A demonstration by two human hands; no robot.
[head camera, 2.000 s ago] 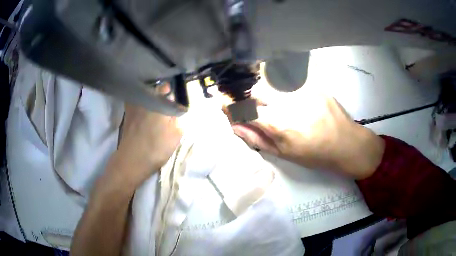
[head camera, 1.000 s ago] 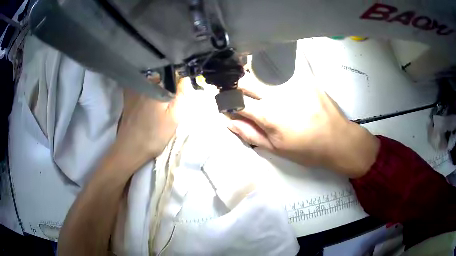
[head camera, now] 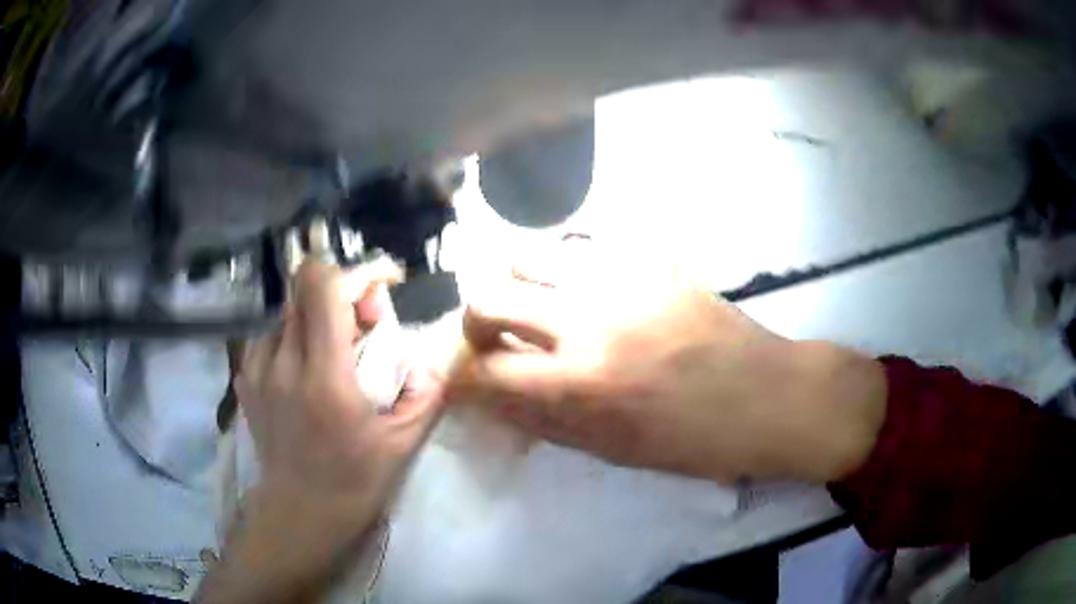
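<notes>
My left hand (head camera: 336,389) is blurred, just below and left of the dark needle parts, with its fingers raised and bent around the edge of the pale fabric. My right hand (head camera: 590,378) comes in from the right, its thumb and fingers pinched at the same fabric beside the left hand. The white fabric (head camera: 507,519) hangs from the hands over the front of the table. The needle area (head camera: 407,218) under the sewing machine head (head camera: 354,83) is dark and blurred. The needle tip and the exact edge held are hidden.
The white table (head camera: 673,496) has a dark ragged seam (head camera: 873,250) running right. Lamp glare covers its middle. More pale fabric (head camera: 165,389) lies at the left. Dark and pale scraps (head camera: 1044,271) lie at the right edge.
Both hands have come together below the needle and turned, with the left hand's fingers now raised. The fabric has shifted with them. The view has moved, and the machine head appears blurred.
</notes>
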